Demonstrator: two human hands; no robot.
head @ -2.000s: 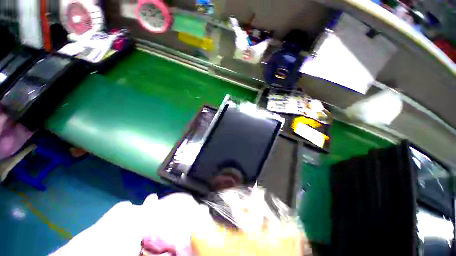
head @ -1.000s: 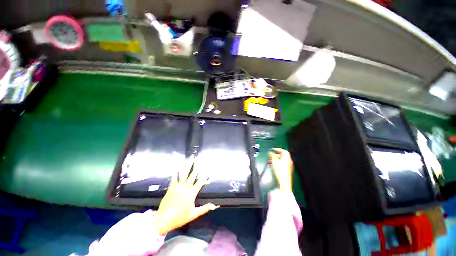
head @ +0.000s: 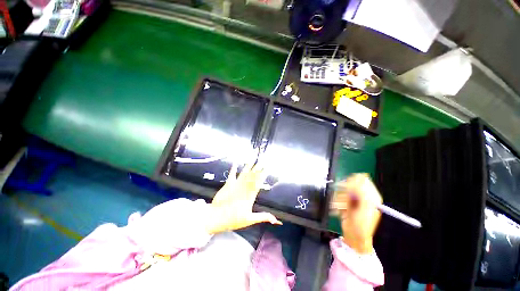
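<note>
A black two-compartment tray (head: 268,213) lies on the green mat, a black-screened tablet in each recess. The left tablet (head: 228,119) and the right tablet (head: 299,142) have shiny clear film on them. The right one bears a white handwritten mark near its lower edge. My left hand (head: 239,199) lies with spread fingers over the lower part of the left tablet and the tray's divider. My right hand (head: 358,207), slightly blurred, holds a slim whitish pen (head: 400,216) at the tray's right edge. Its fingertips are blurred.
A tall black tray stack (head: 430,199) stands at the right, tablets in its top tray. Behind is a small black tray (head: 319,96) with a white block, yellow bits and a white card. A dark fan (head: 317,21) and a white bag (head: 439,74) are at the back.
The view has turned, so the tray appears tilted and farther right. My right hand has come from beyond the tray's right side to its lower right edge, and the pen now shows.
</note>
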